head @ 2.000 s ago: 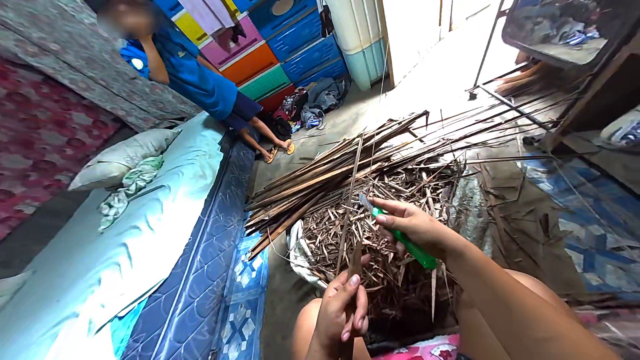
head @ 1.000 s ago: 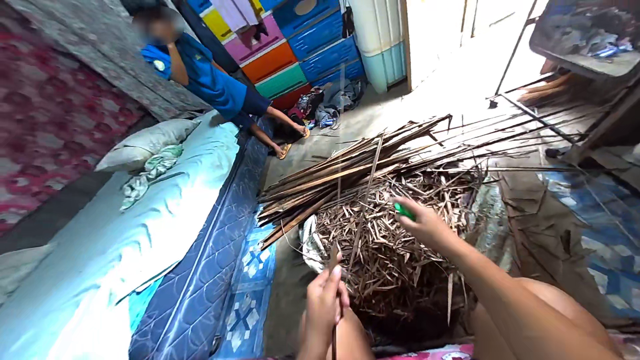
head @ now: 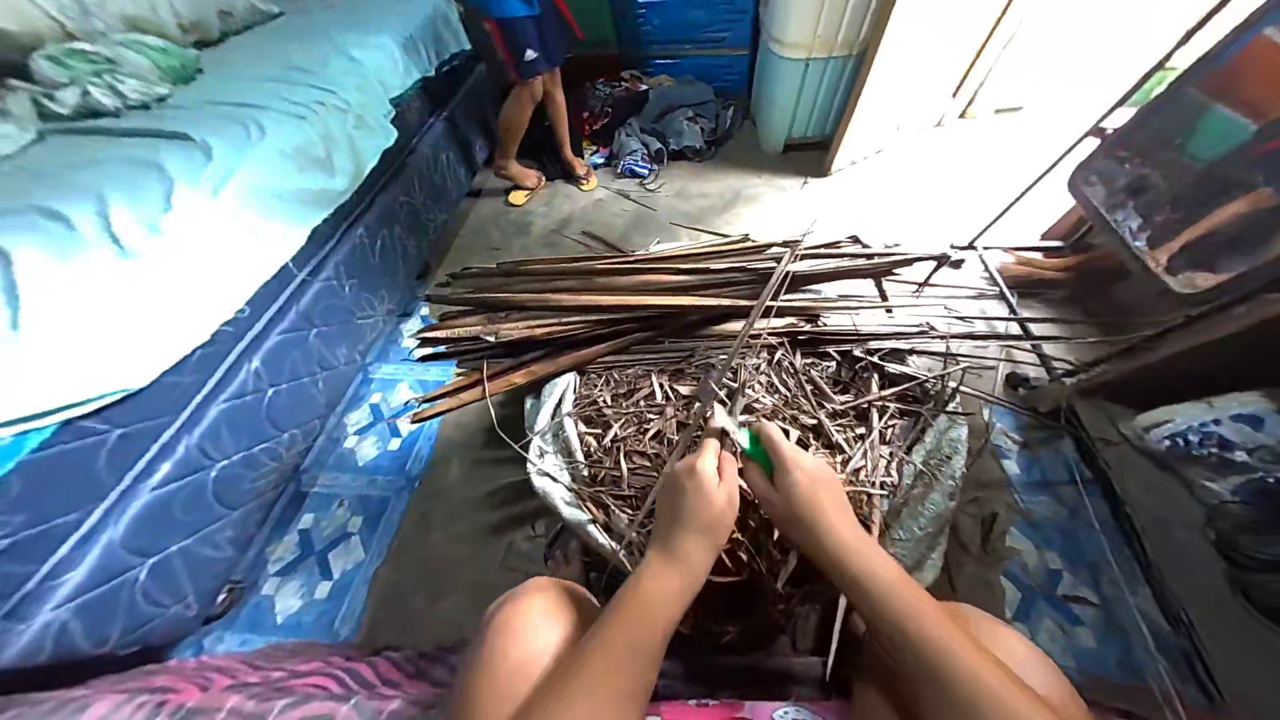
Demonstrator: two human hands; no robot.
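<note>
My left hand grips a long, thin dried leaf strip that points up and away over the pile. Close beside it on the right, my right hand is closed around the green handle of a knife. The pale blade lies at the strip, just above my left fingers. Below both hands is a sack with its rim rolled open, full of brown dried leaf scraps. A bundle of long dried leaf strips lies across the far side of the sack.
A bed with a blue mattress stands at the left. Beyond the bundle, a person in yellow flip-flops stands near a heap of clothes and blue drawers. A framed mirror leans at the right.
My hands have come together at the strip; one second ago they were apart, the right hand farther up over the scraps. The view has turned and tilted down.
</note>
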